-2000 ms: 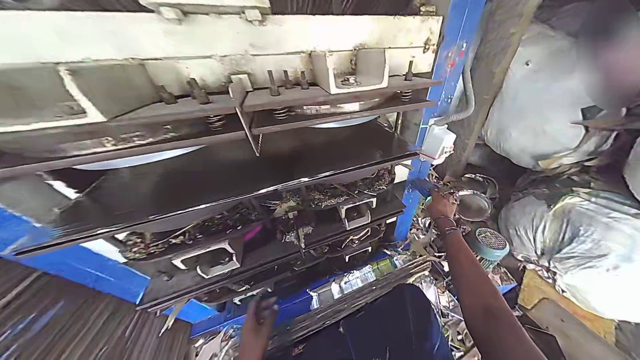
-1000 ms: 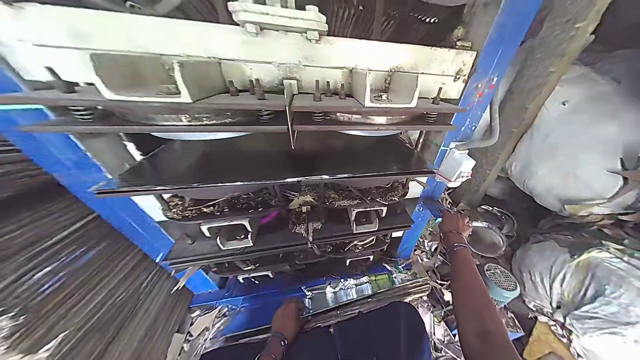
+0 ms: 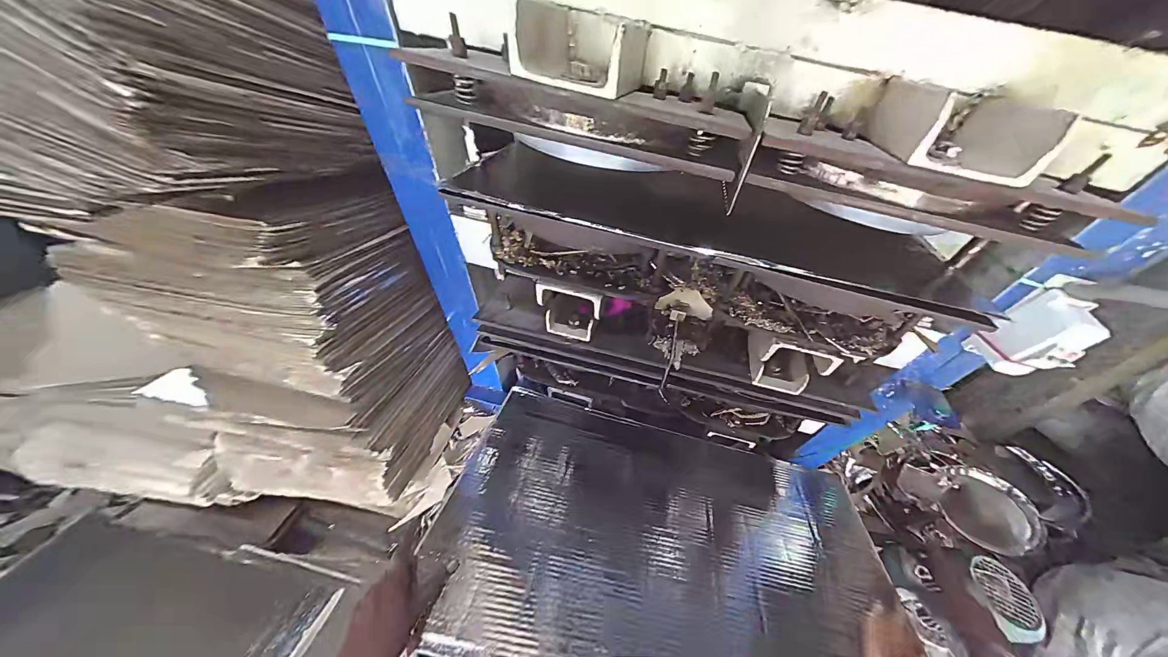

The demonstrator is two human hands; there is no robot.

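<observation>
A dark, shiny, finely ribbed sheet (image 3: pixel 648 520) slopes down from the front of a press with blue uprights (image 3: pixel 401 164). My left hand (image 3: pixel 381 607), blurred and cut by the bottom of the view, is at the sheet's lower left edge. The fingers of my right hand (image 3: pixel 887 630) lie over its lower right edge. Both hands appear to hold the sheet. Behind its far edge are the press's stacked levels, with a flat black plate (image 3: pixel 693 219) in the upper gap and plant-like debris (image 3: pixel 584 265) below it.
Tall stacks of thin sheets or cardboard (image 3: pixel 201 338) stand left of the press. A dark flat panel (image 3: pixel 155 593) lies at the lower left. On the right are a white box (image 3: pixel 1045 333) on the upright, a round metal dish (image 3: pixel 990 511), a vented round cover (image 3: pixel 1006 593) and pale sacks (image 3: pixel 1109 607).
My right hand has left the blue upright and is now at the sheet's right edge. The ribbed sheet now spans the space before the press. The view has swung left.
</observation>
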